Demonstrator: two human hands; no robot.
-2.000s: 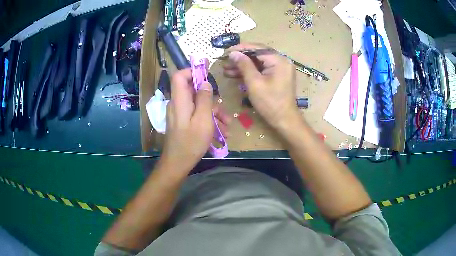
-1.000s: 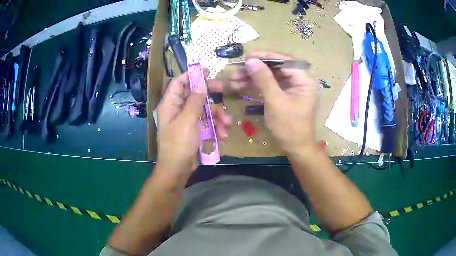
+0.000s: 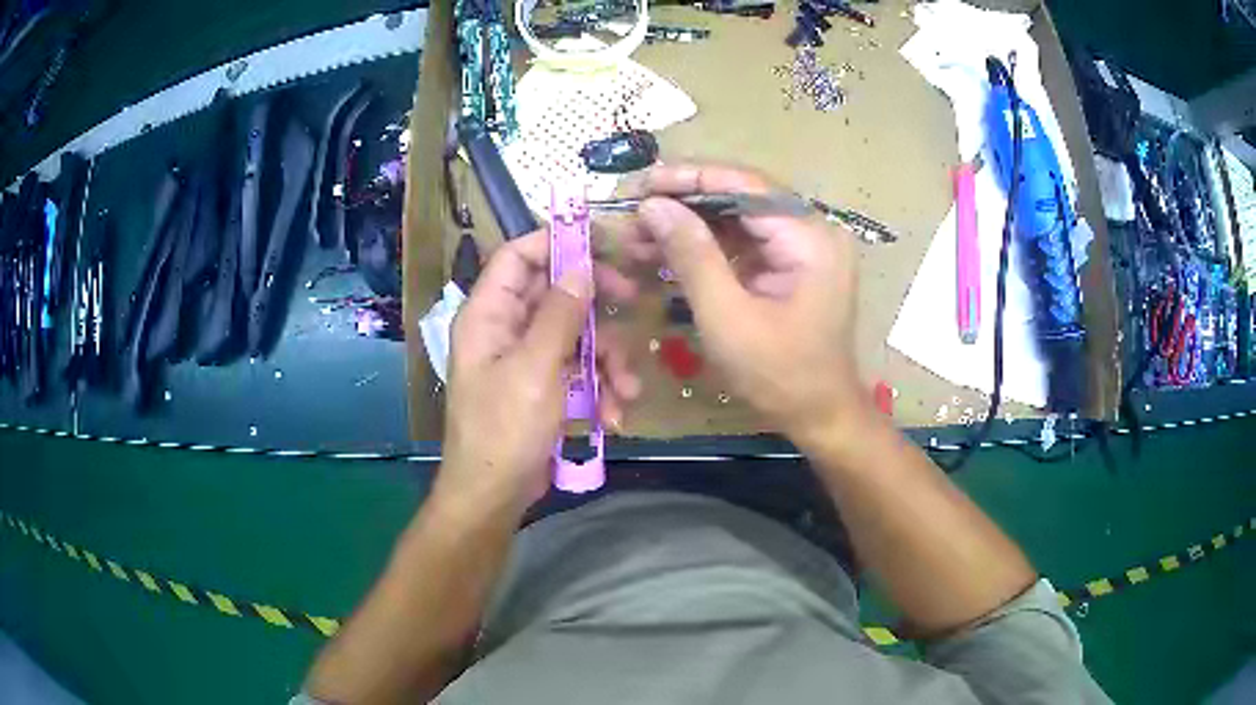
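My left hand [image 3: 517, 338] holds a long pink-purple housing half [image 3: 577, 474] upright in the picture, its hollow side facing me. My right hand [image 3: 751, 282] holds slim dark tweezers [image 3: 737, 203]. Their thin tip points left and reaches the upper end of the housing half; whether it touches or grips a small part cannot be told. A small black oval part [image 3: 620, 152] lies on the dotted white sheet [image 3: 544, 124] just beyond the hands. A red piece [image 3: 681, 358] lies on the cardboard between my hands.
The cardboard box [image 3: 902, 124] holds a pile of screws [image 3: 815, 83], green circuit board strips [image 3: 482, 69], a pale tape roll [image 3: 585, 58], a pink rod [image 3: 967, 255] and a blue electric screwdriver [image 3: 1033, 193] with its black cord. Black shells [image 3: 276, 207] lie left of the box, red-handled snips [image 3: 1175, 331] right.
The housing half has moved slightly right and toward me and stands straighter. The tweezers in my right hand have come to its upper end. The view has shifted a little.
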